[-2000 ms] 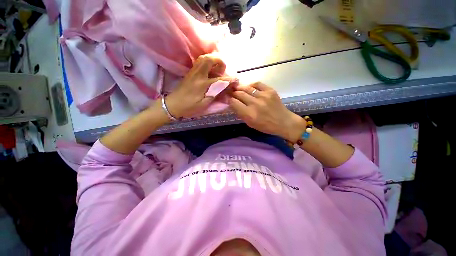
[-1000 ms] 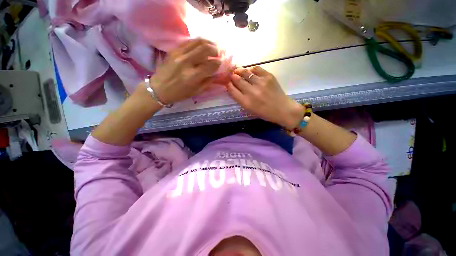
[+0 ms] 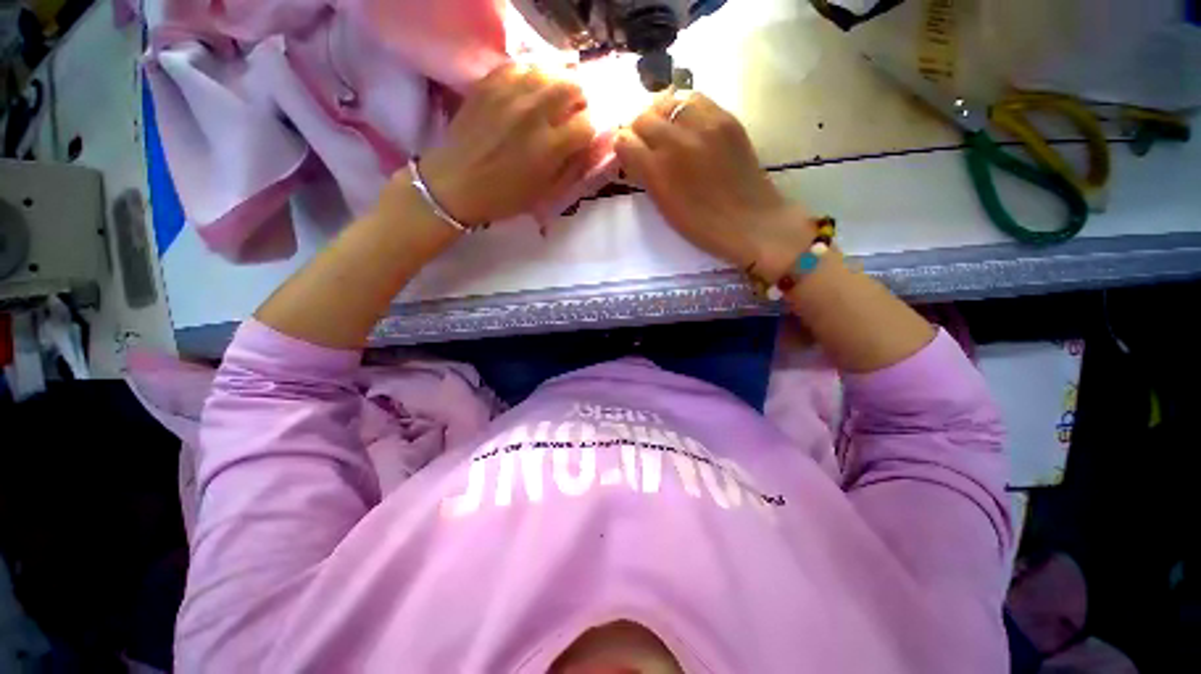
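The pink garment (image 3: 296, 112) lies bunched on the table at the left, its pale side partly showing, and runs under my left hand. My left hand (image 3: 516, 148) is closed on the garment's edge just below the lamp-lit machine head. My right hand (image 3: 692, 165) is beside it on the right, its fingertips pinching the same small pink edge. The sewing machine head (image 3: 613, 26) is cut off by the top of the picture, with dark metal parts above my hands. The needle area is washed out by glare.
Scissors with green handles (image 3: 1025, 191) lie on the right, over a yellow-handled pair (image 3: 1087, 138). A yellow marked strip (image 3: 938, 40) is behind them. The grey ruled table edge (image 3: 593, 306) crosses in front. Pink pieces (image 3: 428, 415) lie at my lap. Another off-white machine (image 3: 59, 237) is far left.
Both hands have moved up towards the machine head with the pink edge between them. The small folded pink flap seen earlier is now mostly hidden by my fingers.
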